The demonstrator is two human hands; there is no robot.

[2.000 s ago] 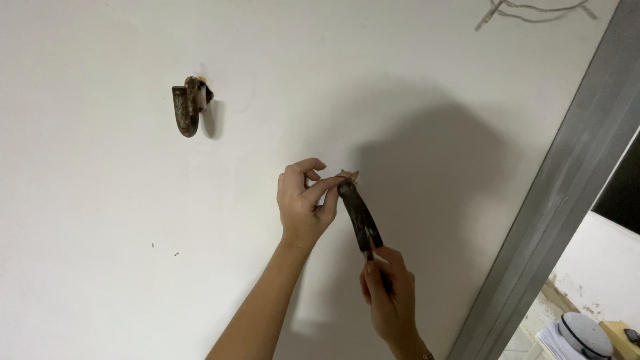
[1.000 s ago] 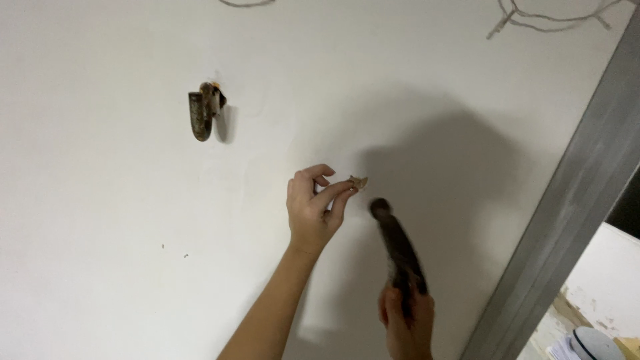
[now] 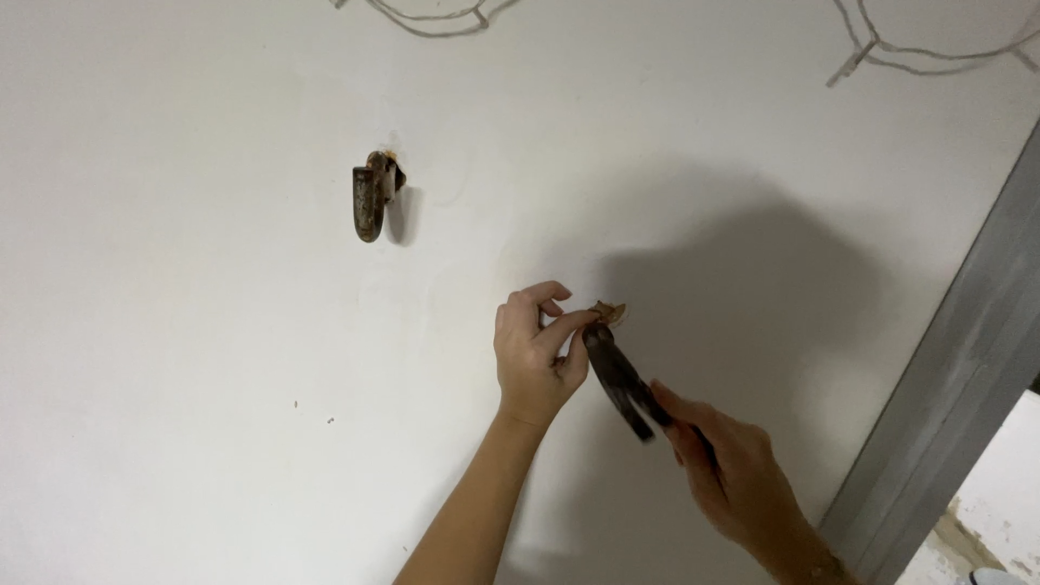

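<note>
My left hand [image 3: 540, 349] is against the white wall, its thumb and forefinger pinched at a small damaged spot [image 3: 609, 313] with brownish, torn edges. Whatever is between those fingertips is too small to make out. In my right hand [image 3: 727, 463] is a dark claw hammer [image 3: 621, 378], gripped close to its head. The hammer's round face is right by my left fingertips, and its split claw points down to the right. Up and left of my hands, a rusty metal hook [image 3: 370, 199] sticks out from a chipped hole in the wall.
Pale twisted wires [image 3: 873, 49] hang along the top of the wall, with another loop [image 3: 439, 24] further left. A grey metal frame [image 3: 934, 357] slants down the right side. Beyond it, at the lower right, is a stained white surface [image 3: 999, 479].
The hammer was at my left fingertips, then lower right and apart from them, and is now back beside them. My left hand has kept its pinch at the damaged spot.
</note>
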